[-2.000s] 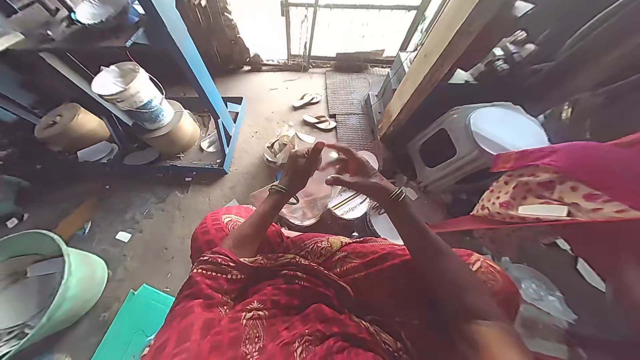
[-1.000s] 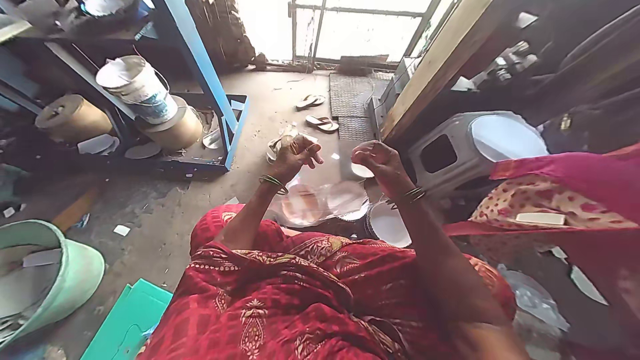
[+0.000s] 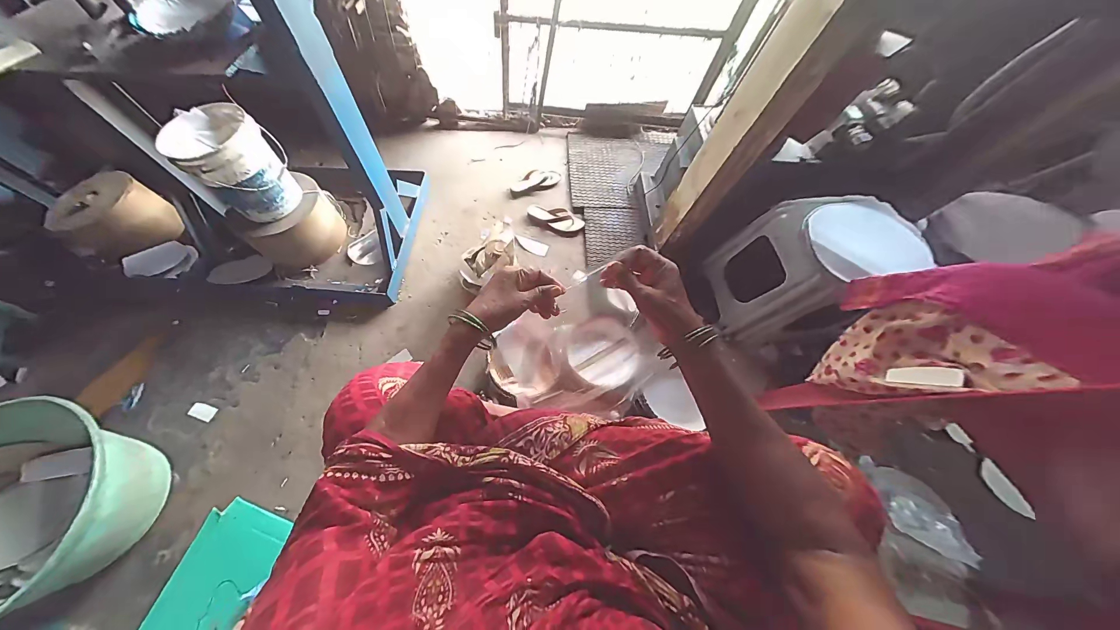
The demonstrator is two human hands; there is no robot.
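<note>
Both hands are raised in front of my knees, a short gap between them. My left hand (image 3: 522, 295) pinches one side of a clear plastic bag or film (image 3: 569, 350), and my right hand (image 3: 646, 287) pinches its other side. The clear plastic hangs below the fingers. Behind and beneath it, round pale discs (image 3: 604, 352) show in low containers near my knees; the plastic partly hides them. Another white round disc (image 3: 675, 398) is below my right wrist.
A grey plastic stool (image 3: 761, 262) with a white disc on it stands at right, beside a wooden post (image 3: 752, 122). At left are a blue metal rack (image 3: 350, 114), a white bucket (image 3: 229, 162), a green tub (image 3: 131, 490) and a green sheet (image 3: 219, 560). Sandals (image 3: 556, 219) lie ahead.
One second ago my hands were apart above the discs, with no plastic plainly visible between them. Now clear plastic hangs from the fingers of both.
</note>
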